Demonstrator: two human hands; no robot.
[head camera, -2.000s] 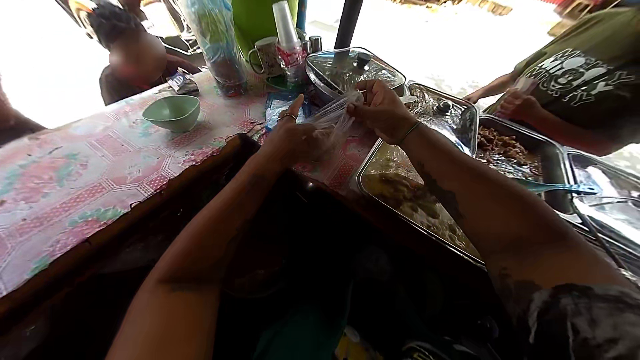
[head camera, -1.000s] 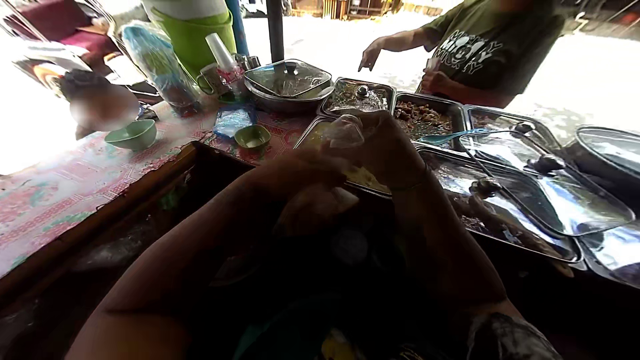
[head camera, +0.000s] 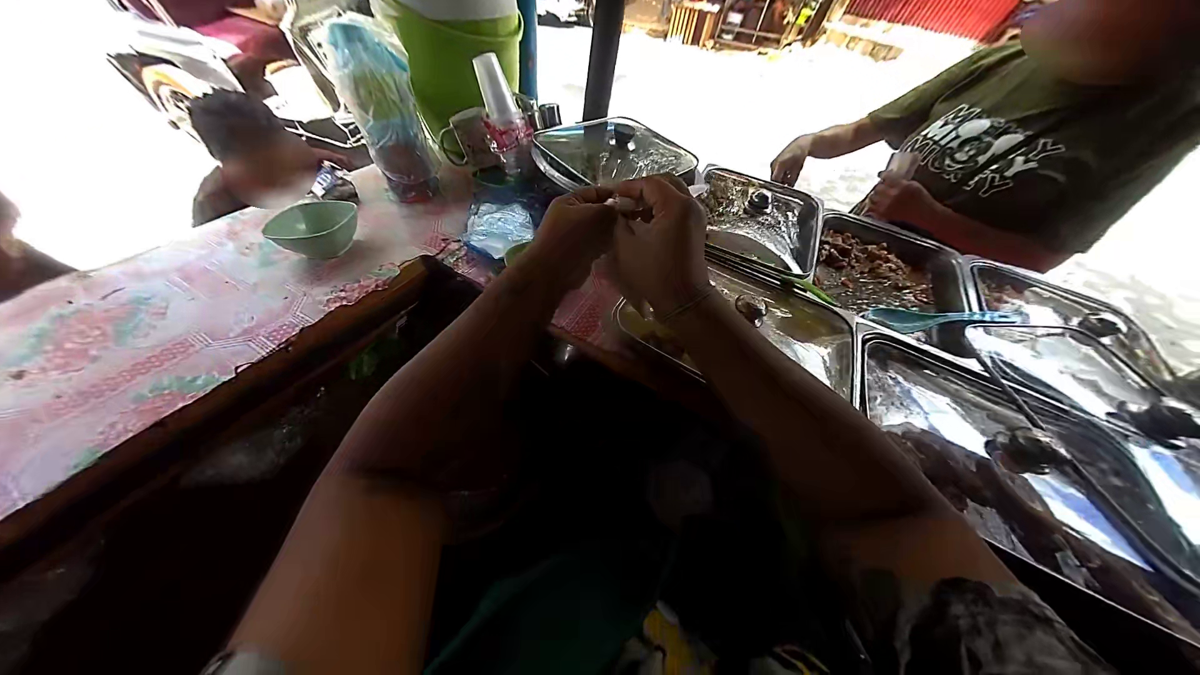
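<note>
My left hand (head camera: 574, 230) and my right hand (head camera: 664, 239) meet fingertip to fingertip over the near edge of the food trays. Both pinch the top of what looks like a clear plastic bag (head camera: 614, 202); its lower part is mostly hidden behind my hands. Under my right forearm lies a lidded metal tray (head camera: 797, 342). Behind my hands stands a pan with a glass lid (head camera: 619, 155). Left of my left hand are a pack of clear plastic bags (head camera: 500, 228) and a small green bowl (head camera: 516, 251), partly hidden.
A light green bowl (head camera: 311, 230) sits on the patterned tablecloth (head camera: 187, 309). Stacked plastic cups (head camera: 497, 89), a mug (head camera: 472, 138) and a green bucket (head camera: 459, 56) stand behind. An open meat tray (head camera: 877, 262) has a blue spoon (head camera: 937, 319) across its edge. People are opposite, left and right.
My hands have come together at the top of the plastic bag, after holding it apart two seconds before. The lidded tray near my right arm showed its food uncovered or more plainly earlier.
</note>
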